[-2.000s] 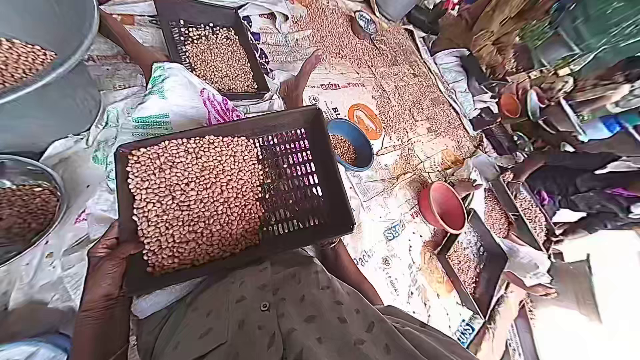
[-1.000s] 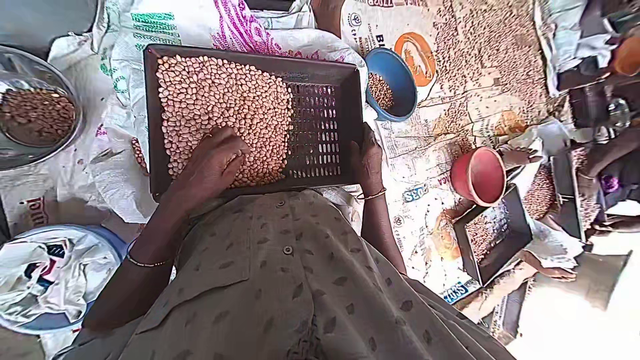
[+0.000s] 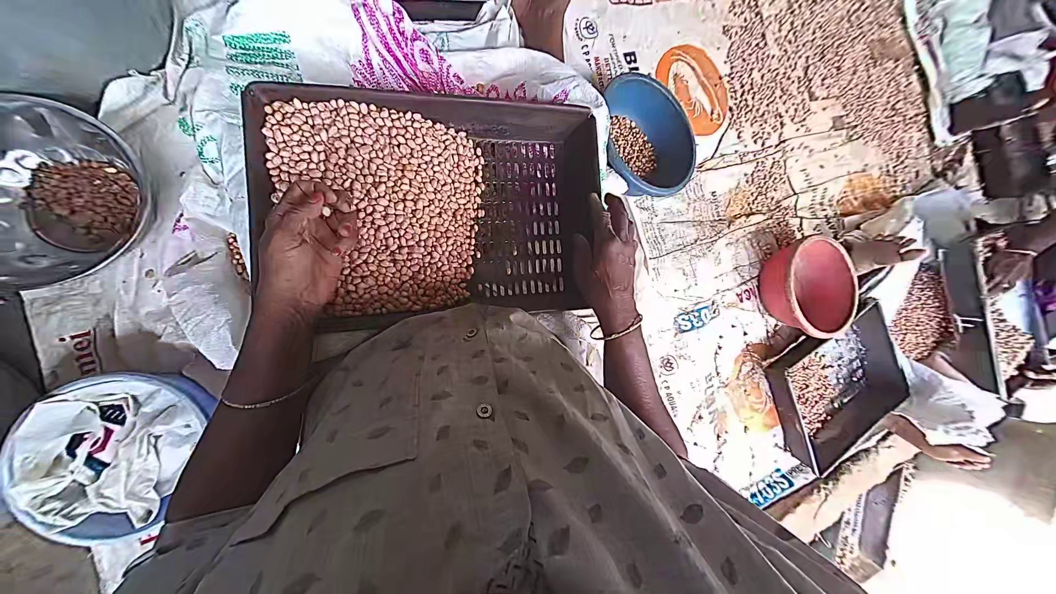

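A black slotted plastic tray point(image 3: 528, 289) lies across my lap, its left and middle part covered with shelled peanuts point(image 3: 388, 190). Over the nuts at the left side is my left hand point(image 3: 309, 239), fingers curled, with a small pale piece, seemingly a peanut, between thumb and fingertips. My right hand point(image 3: 609, 256) grips the tray's right wall, with the thumb inside and the fingers along the rim. Bare slots show in the tray's right part.
A blue bowl point(image 3: 672, 140) with some nuts stands beyond the tray's right corner. Steel basin point(image 3: 136, 239) with nuts and blue basin point(image 3: 177, 495) with cloth are at left. A red bowl point(image 3: 813, 285) and another black tray point(image 3: 883, 388) lie right, near other people's hands. Nuts cover the sacking point(image 3: 685, 223) behind.
Two seconds ago my left hand held the tray's left edge; one second ago it was among the nuts. Now it is raised a little, farther left. The view has shifted.
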